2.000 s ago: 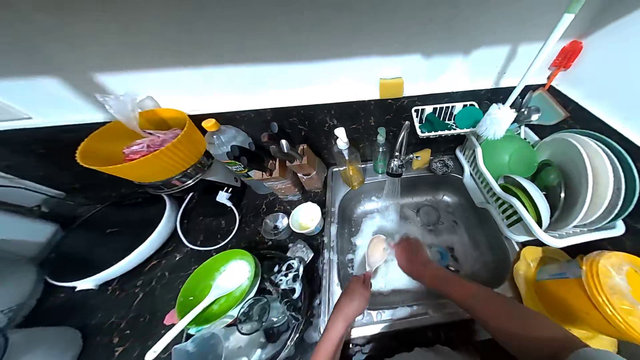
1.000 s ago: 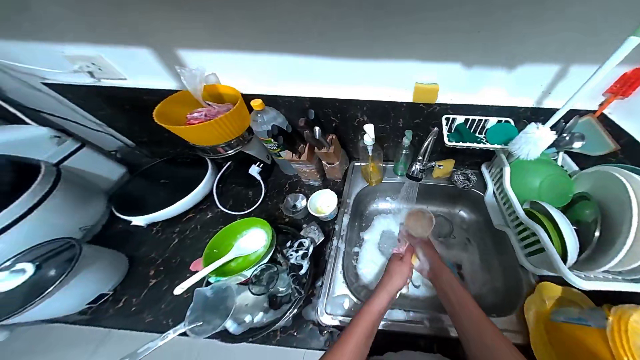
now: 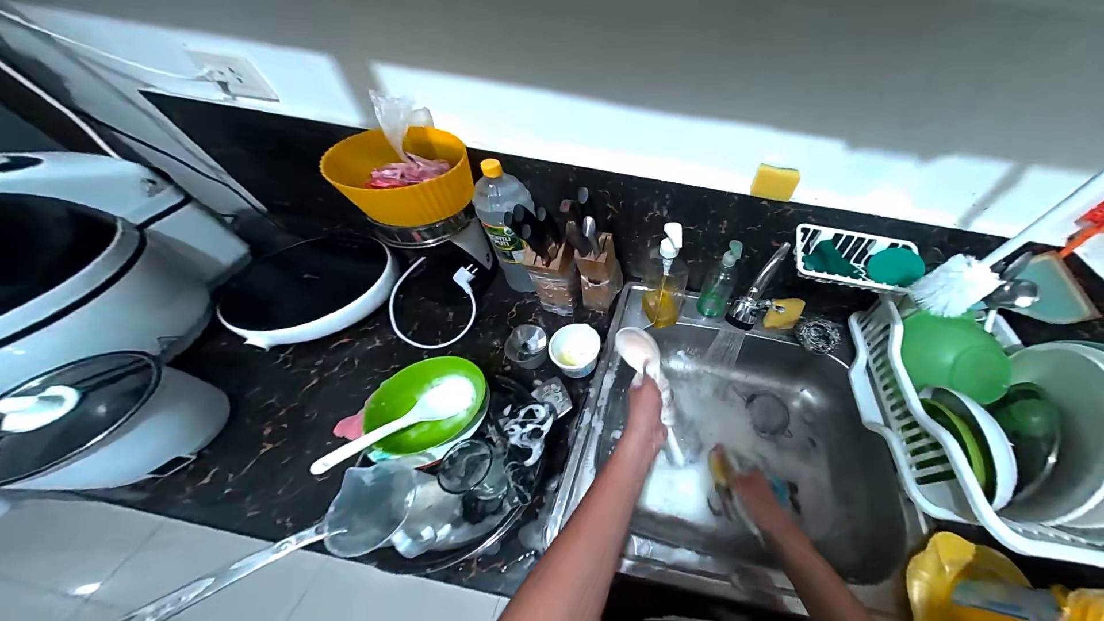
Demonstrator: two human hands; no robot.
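Over the left side of the steel sink (image 3: pixel 828 526), my left hand (image 3: pixel 647 410) grips a soapy, light-coloured spoon or ladle (image 3: pixel 638 349), its bowl raised toward the sink's back left. My right hand (image 3: pixel 746 483), blurred, is low in the basin with a yellow sponge (image 3: pixel 718 466) at its fingers; a further thin item there is too blurred to name. Suds lie in the basin below my hands. Water runs from the faucet (image 3: pixel 755 297) behind them.
Left of the sink stand a green bowl (image 3: pixel 392 392) with a white spoon (image 3: pixel 414 418), a soapy pile with a glass (image 3: pixel 466 466), and a small white cup (image 3: pixel 574 349). Soap bottles (image 3: pixel 662 297) line the back. A full dish rack (image 3: pixel 897 388) stands right, above a yellow container (image 3: pixel 957 569).
My hands, close together a second ago, are now apart: the left holds the spoon or ladle farther left, the right is lower in the basin. The view has swung left.
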